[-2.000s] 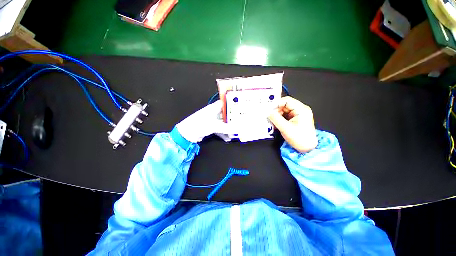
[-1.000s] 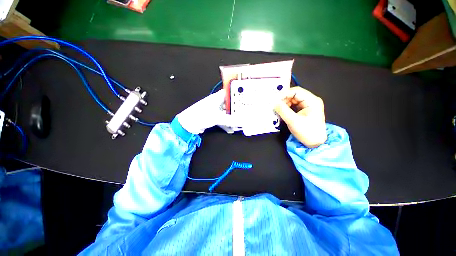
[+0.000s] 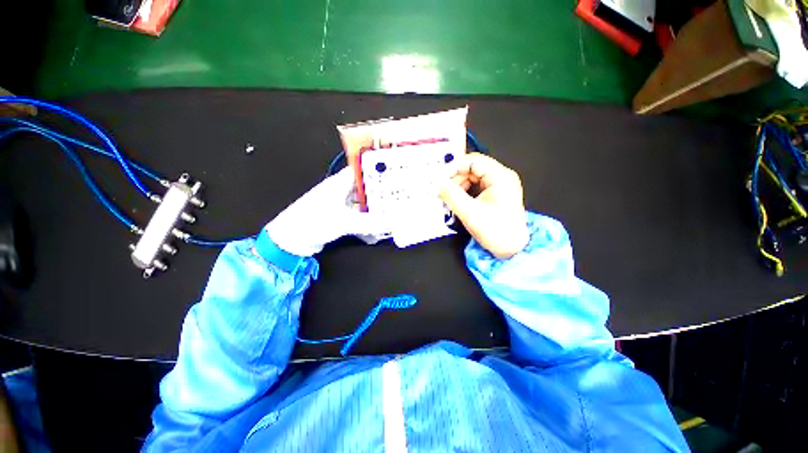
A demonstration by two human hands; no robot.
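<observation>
A square electronic unit (image 3: 400, 188) with a white face and dark corner holes is held above the black mat, in front of an orange-red pad (image 3: 359, 139). My left hand (image 3: 323, 212), in a white glove, grips the unit and pad from the left; its fingers are mostly hidden behind them. My right hand (image 3: 492, 203), bare, has thumb and fingertips at the unit's right side; the fingertips overlap its white face. A white card or label (image 3: 425, 235) sticks out below the unit's lower edge.
A metal manifold (image 3: 163, 226) with blue tubes (image 3: 84, 168) lies left. A coiled blue cord (image 3: 381, 314) lies near my body. Yellow and blue cables (image 3: 769, 199) are far right. A wooden-sided stand (image 3: 700, 66) and another unit on a red pad (image 3: 631, 16) are upper right.
The view has turned to the right, so the bench items appear shifted left. Both hands keep hold of the unit in nearly the same pose. The cables at far right show more fully.
</observation>
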